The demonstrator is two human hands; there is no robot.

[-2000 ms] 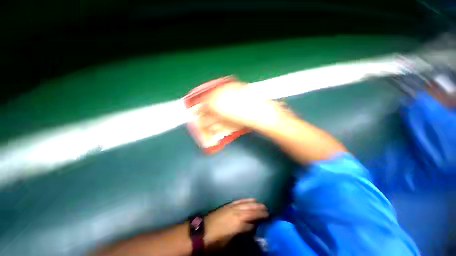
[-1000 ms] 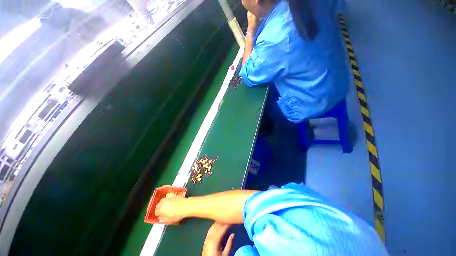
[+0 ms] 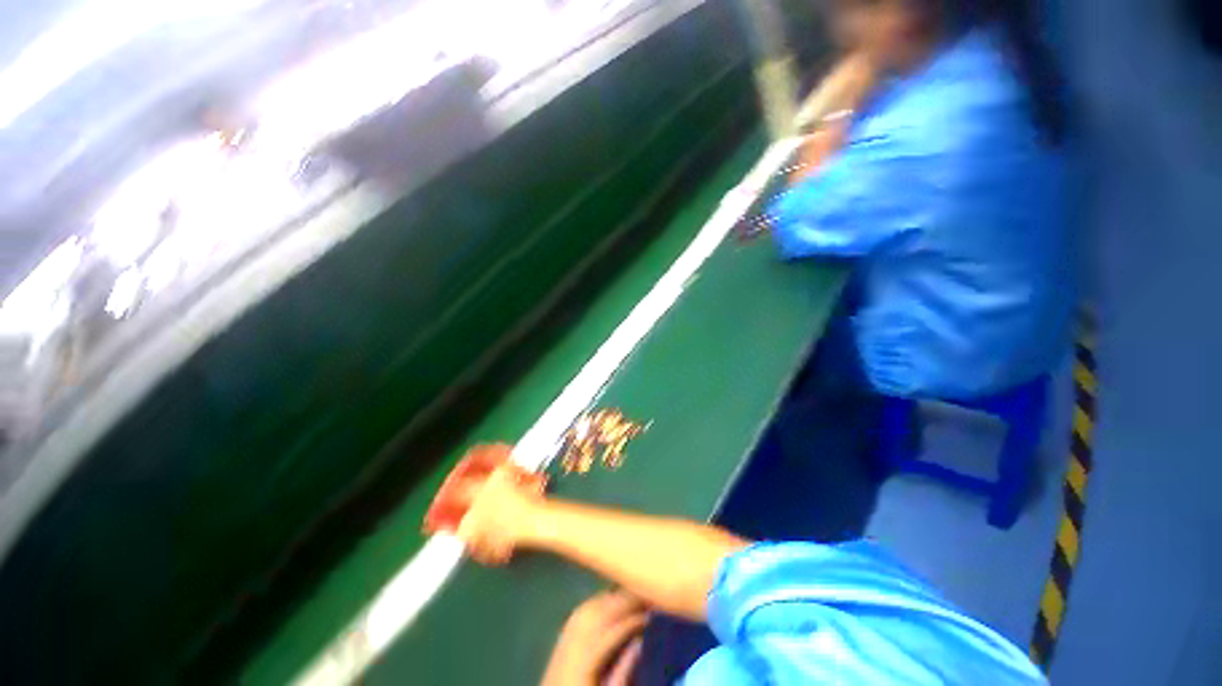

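Note:
The picture is blurred. A red-orange parts bin (image 3: 465, 485) sits on the bench at the white strip, low and left of centre. My right hand (image 3: 499, 517) is at its near side, over part of the bin. Its fingertips are hidden or blurred, so I cannot tell if they hold anything. A loose pile of small gold and dark parts (image 3: 602, 442) lies on the green mat just beyond the bin. My left hand (image 3: 598, 635) is low at the bench edge, partly cut off by the picture's bottom, and its grip is unclear.
A person in a blue smock (image 3: 958, 201) sits on a blue stool (image 3: 1021, 442) farther along the bench, arm on the mat. Small dark parts (image 3: 755, 228) lie by that arm. A dark green conveyor (image 3: 335, 362) runs left of the white strip (image 3: 643, 319). Yellow-black tape (image 3: 1068, 529) marks the floor.
Since one second ago the view has turned, so the bench, bin and seated person appear farther right. My right hand stays at the bin, now covering its near side. My left hand stays low by the bench edge.

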